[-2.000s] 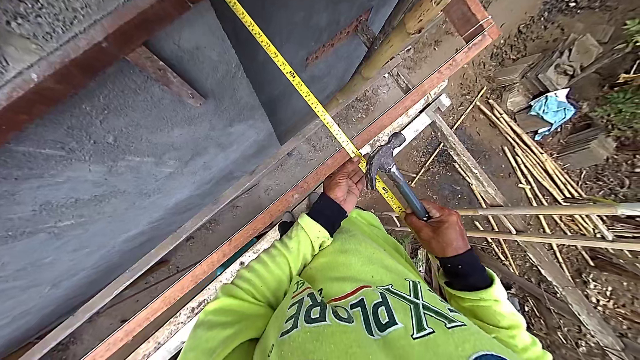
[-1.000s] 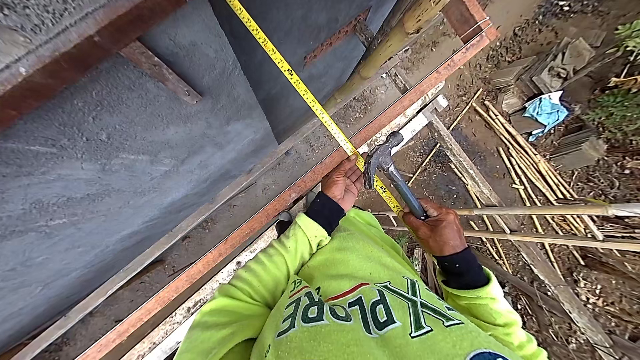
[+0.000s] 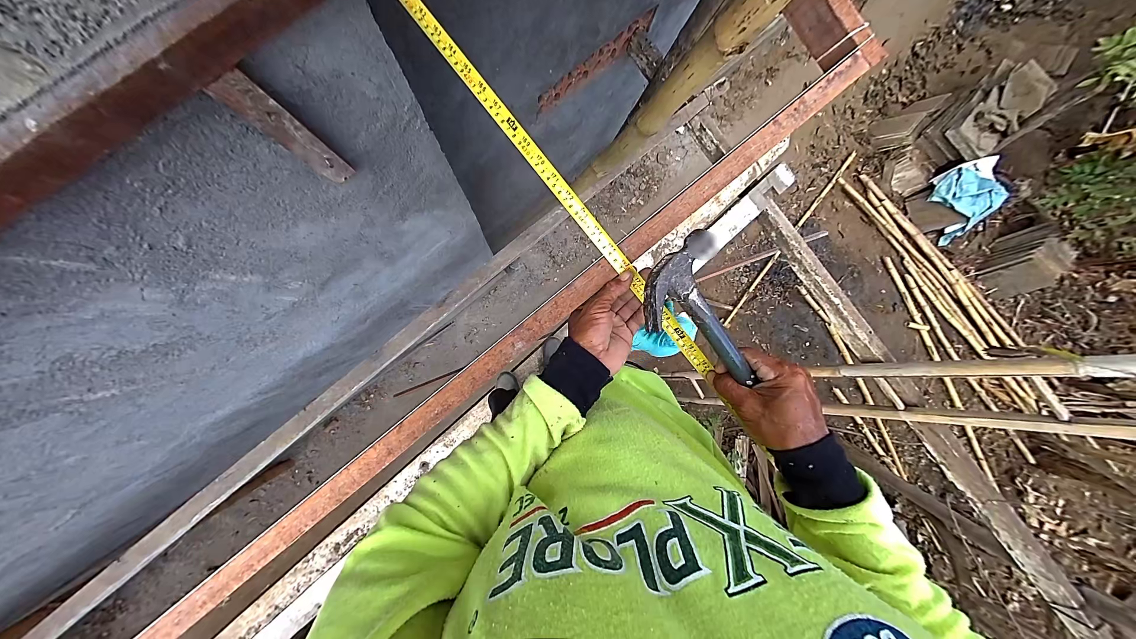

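Note:
A yellow tape measure blade (image 3: 540,164) stretches from the top of the view down across a reddish-brown beam (image 3: 497,355) to my hands. Beside that beam, my left hand (image 3: 611,324) pinches the blade's edge between thumb and fingers, palm turned up. My right hand (image 3: 774,399) is closed around the dark handle of a claw hammer (image 3: 679,284), its head pointing up and left near my left fingers. The lower end of the blade runs to my right hand; the tape's case is hidden.
A grey plastered wall (image 3: 266,293) fills the left. Pale timber (image 3: 821,284) and bamboo poles (image 3: 958,368) cross at right. On the ground below lie bamboo sticks (image 3: 932,266), stacked tiles (image 3: 1025,257) and a blue cloth (image 3: 969,197). A bamboo post (image 3: 674,89) stands at the top.
A light blue thing now shows below, between my hands, where the earlier frames do not show it. Both hands keep their hold on the tape and hammer.

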